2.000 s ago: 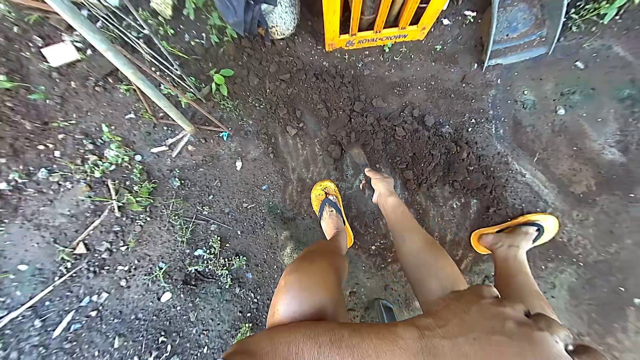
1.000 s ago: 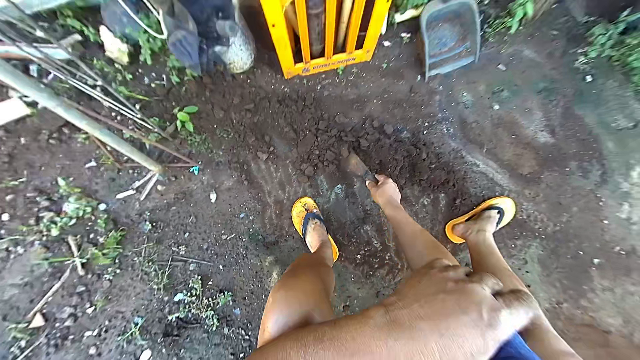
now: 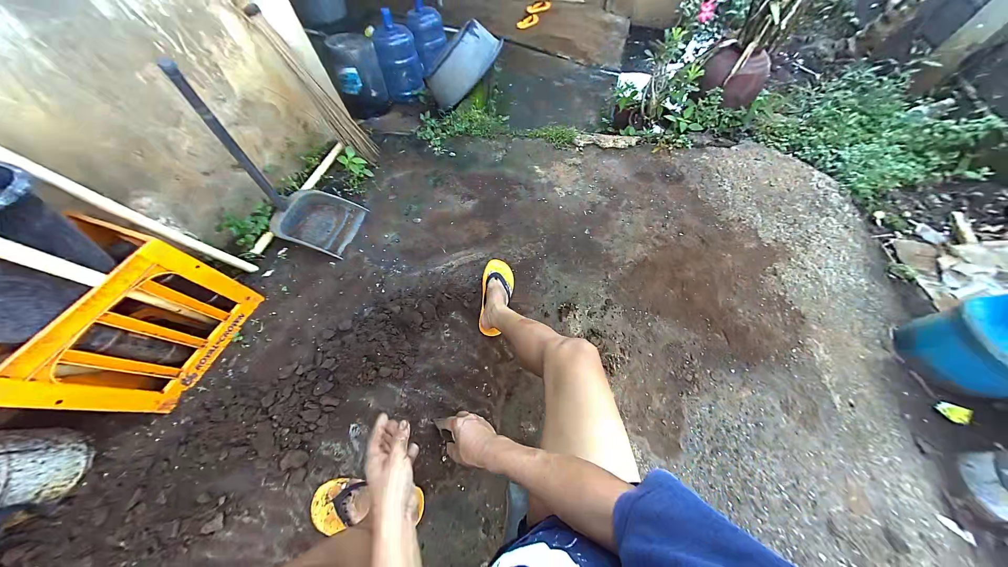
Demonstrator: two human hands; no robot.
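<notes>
My right hand [image 3: 470, 439] is closed around a small hand tool, low over the dark soil. Its short metal blade [image 3: 442, 426] shows at the left of the fingers; the handle is hidden in the hand. To the left, my left hand [image 3: 391, 457] is held up with its fingers extended and nothing in it, above my left foot in a yellow flip-flop [image 3: 327, 504]. Loose clods of soil [image 3: 315, 386] lie ahead and to the left of both hands. My right foot, in another yellow flip-flop [image 3: 497, 276], stands farther forward.
A yellow plastic crate [image 3: 118, 378] holding poles is at the left. Behind it a long-handled dustpan [image 3: 319, 220] stands by the wall [image 3: 197, 118]. Blue water jugs [image 3: 398, 59] and a tilted metal basin [image 3: 465, 63] are at the back. A blue bucket [image 3: 957, 346] is at the right edge.
The view has swung far to the right. My left hand, earlier across the bottom of the view near my right leg, is now raised beside my right hand. The tool remains in my right hand.
</notes>
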